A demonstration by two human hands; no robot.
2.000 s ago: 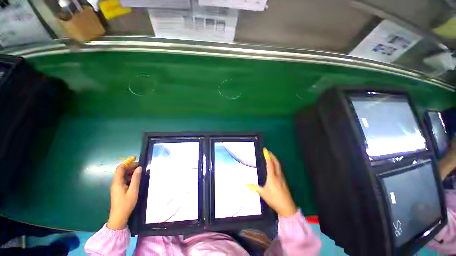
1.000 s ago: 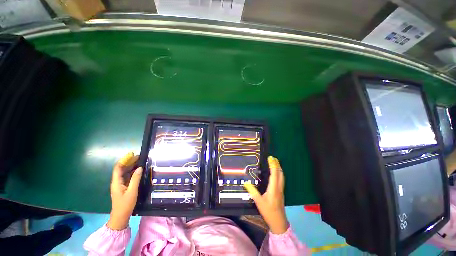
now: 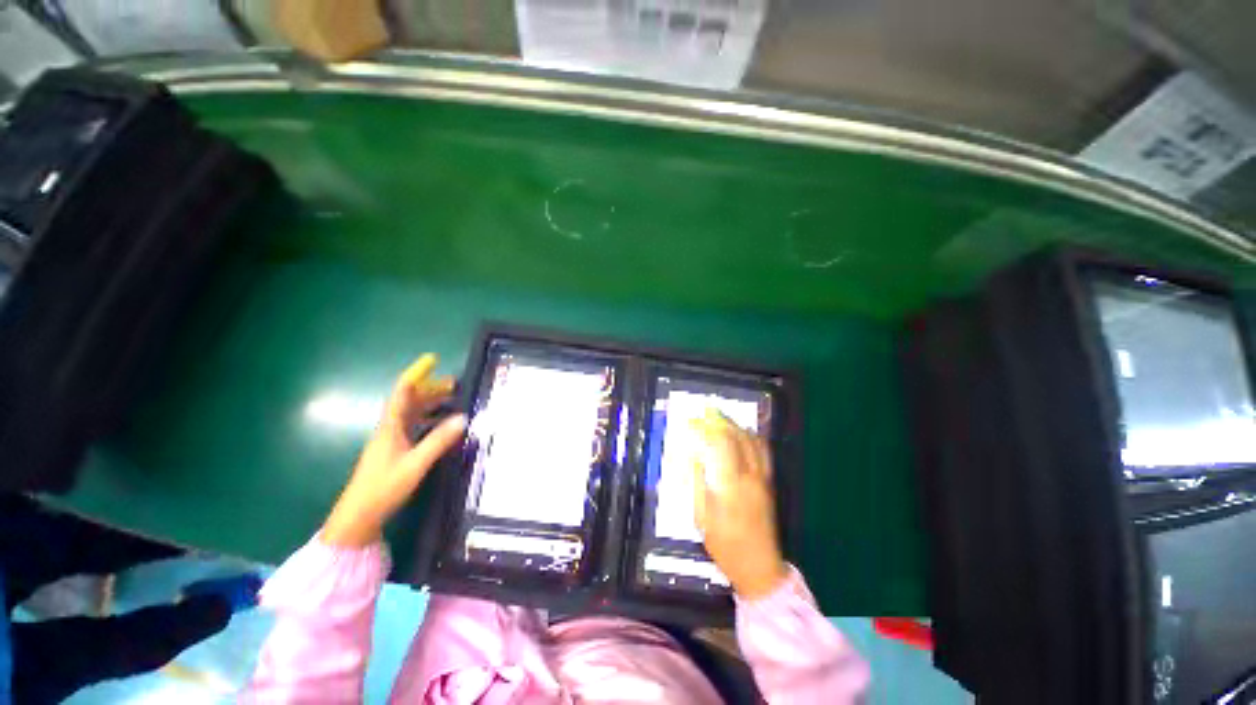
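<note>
Two tablets lie side by side in a black two-pocket tray [image 3: 620, 475] on the green bench. The left tablet [image 3: 540, 448] shows a mostly white lit screen. The right tablet [image 3: 675, 482] is lit white with a blue patch. My left hand [image 3: 400, 455] is at the tray's left edge, thumb near the rim and fingers apart; whether it touches is unclear. My right hand [image 3: 737, 496] is over the right tablet, its yellow-capped fingertips on or just above the screen and hiding part of it. It holds nothing.
A tall black tray stack [image 3: 1040, 455] with dark tablets on top stands at the right. Another black stack [image 3: 138, 262] stands at the left. Paper sheets [image 3: 641, 39] and a brown box [image 3: 335, 25] are at the back partition. A person's dark-clothed legs [image 3: 103, 627] show at lower left.
The screens went from white to coloured lines with icons, and now to mostly white pages. My right hand moved from the tray's right edge onto the right screen. The view shifted.
</note>
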